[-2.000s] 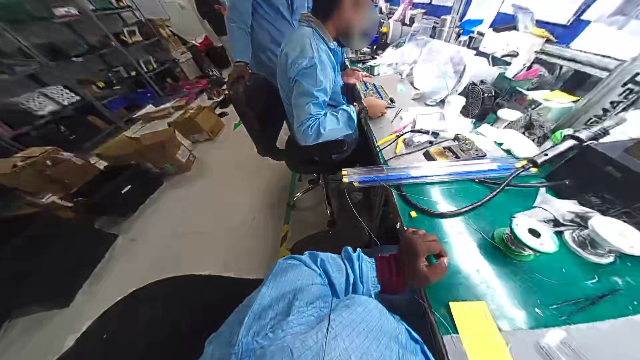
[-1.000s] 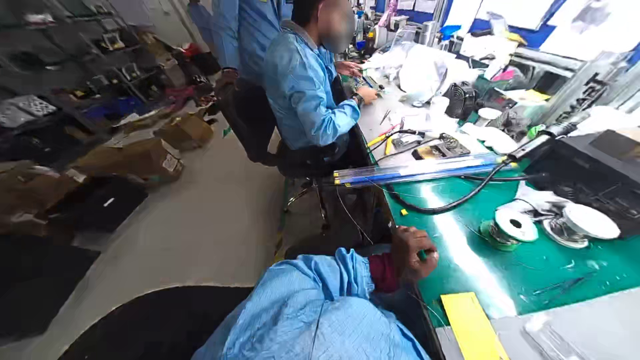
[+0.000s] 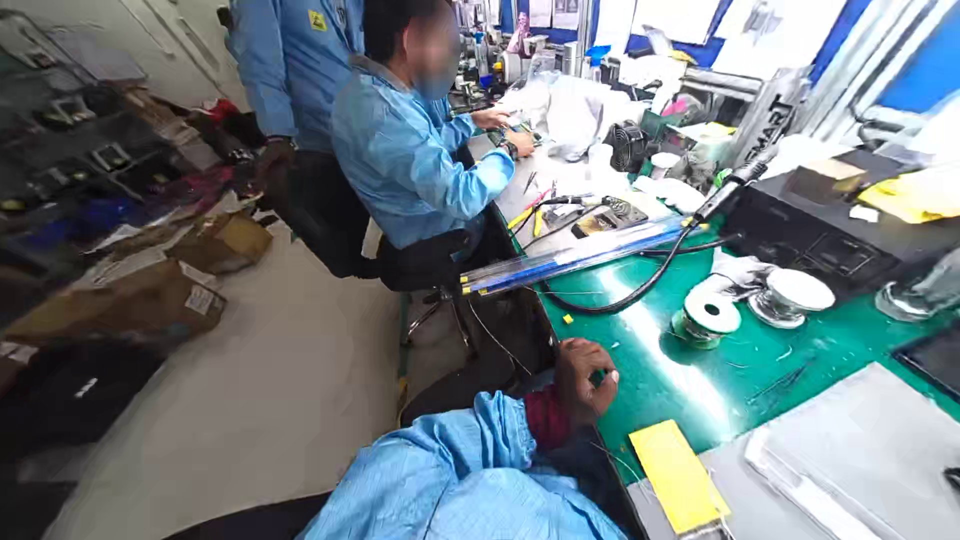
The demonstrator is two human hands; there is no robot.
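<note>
My left hand [image 3: 589,375] rests on the near edge of the green work mat [image 3: 637,345], its fingers loosely curled and a gap between thumb and forefinger. Nothing shows in it. My right hand is out of view. A yellow rectangular pad [image 3: 679,476] lies just below the hand, at the mat's corner. Beyond the hand, clear and blue tubes [image 3: 570,262] with yellow ends stick out over the bench edge. A spool of solder wire [image 3: 706,315] stands to the right, with a second spool [image 3: 795,296] beside it.
A black cable runs to a soldering-iron-like handpiece [image 3: 727,191] by a black box [image 3: 817,217]. Hand tools [image 3: 540,214] lie farther up the bench. A seated co-worker [image 3: 420,150] handles a small part; another person [image 3: 292,67] stands behind. Cardboard boxes [image 3: 135,300] lie on the floor.
The view has shifted slightly. My left hand stays at the bench edge with its fingers curled. The seated co-worker's hands remain over the bench.
</note>
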